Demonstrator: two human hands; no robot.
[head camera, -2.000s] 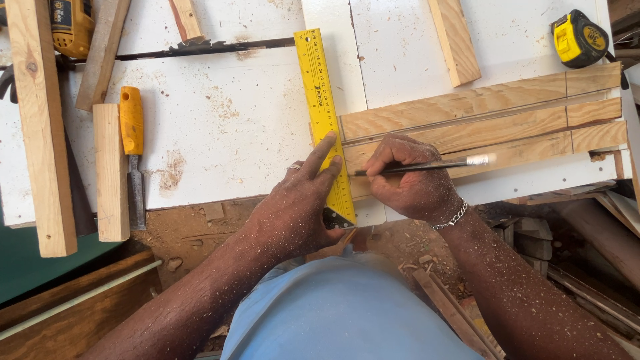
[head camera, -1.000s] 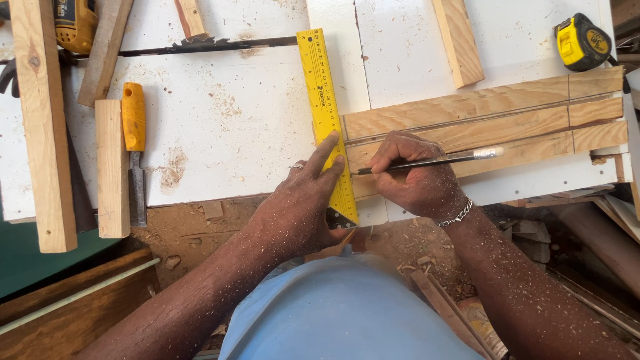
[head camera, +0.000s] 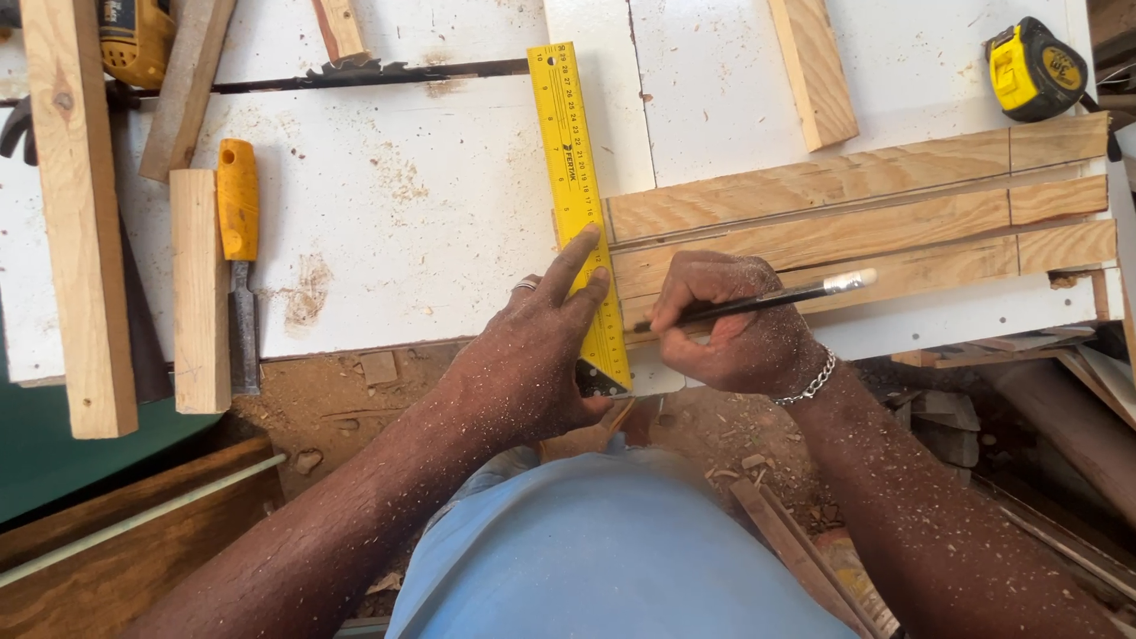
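Observation:
My left hand (head camera: 532, 355) presses a yellow carpenter's square (head camera: 572, 169), fingers on its blade and thumb by its black stock at the near edge of the white board. The blade lies across the left ends of three wooden strips (head camera: 799, 195), (head camera: 843, 235), (head camera: 896, 277) lying side by side. In my right hand (head camera: 728, 319) is a black pencil (head camera: 763, 303) with a white eraser end; its point is at the nearest strip, just right of the blade. Dark lines cross all three strips near their right ends.
A tape measure (head camera: 1037, 69) sits at the upper right beside a wood piece (head camera: 816, 75). At left lie a yellow-handled chisel (head camera: 240, 204), a short wood block (head camera: 200, 293), a long batten (head camera: 80, 222) and a yellow power tool (head camera: 138, 40). A saw blade (head camera: 355, 73) protrudes from the board's slot.

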